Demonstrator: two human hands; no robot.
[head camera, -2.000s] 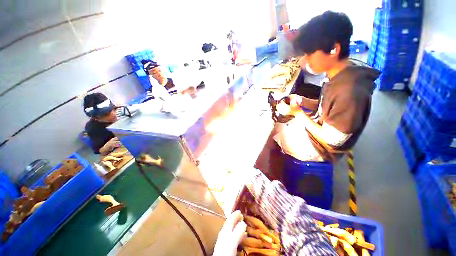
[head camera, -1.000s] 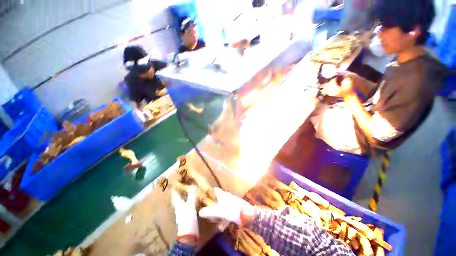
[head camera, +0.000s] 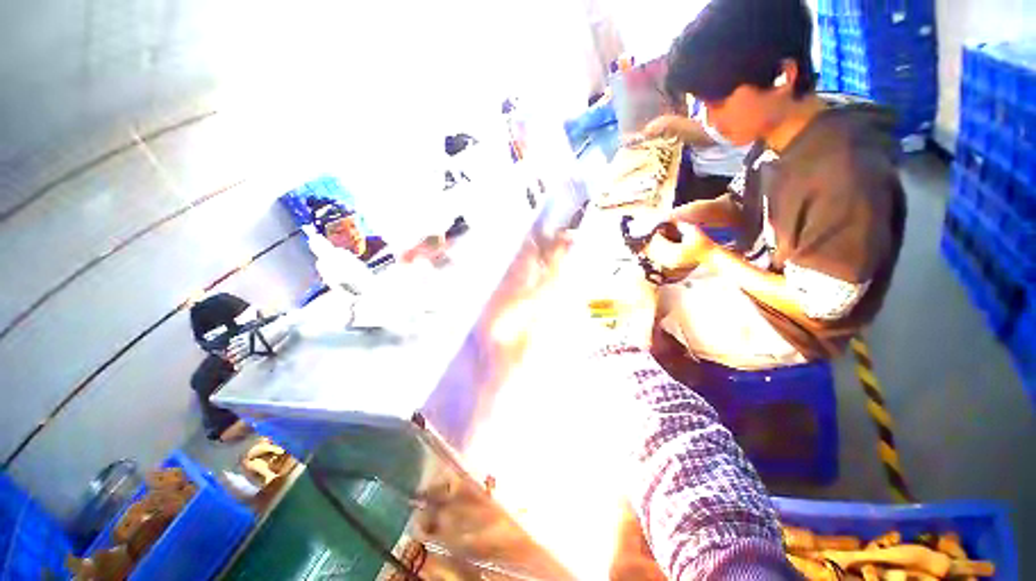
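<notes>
My right arm, in a checked sleeve (head camera: 702, 477), reaches forward from the bottom over the bench. My right hand at its end is lost in the glare, so its fingers cannot be made out. Small yellowish pieces (head camera: 602, 309) show just beyond the sleeve's end; whether the hand touches them cannot be told. A blue crate (head camera: 991, 520) at the bottom right holds tan wooden blanks (head camera: 897, 557). My left hand is not in view.
A seated person (head camera: 835, 216) works at the right, near a row of pale blanks (head camera: 638, 173). A metal box (head camera: 329, 375) with a black cable stands over the green belt (head camera: 301, 516). A blue crate of brown parts (head camera: 216, 528) is at the lower left. Blue crates (head camera: 1000, 170) are stacked right.
A second ago both gloved hands were together over the bench's near part. Now my right arm is stretched far forward and my left hand has left the picture. The view has shifted.
</notes>
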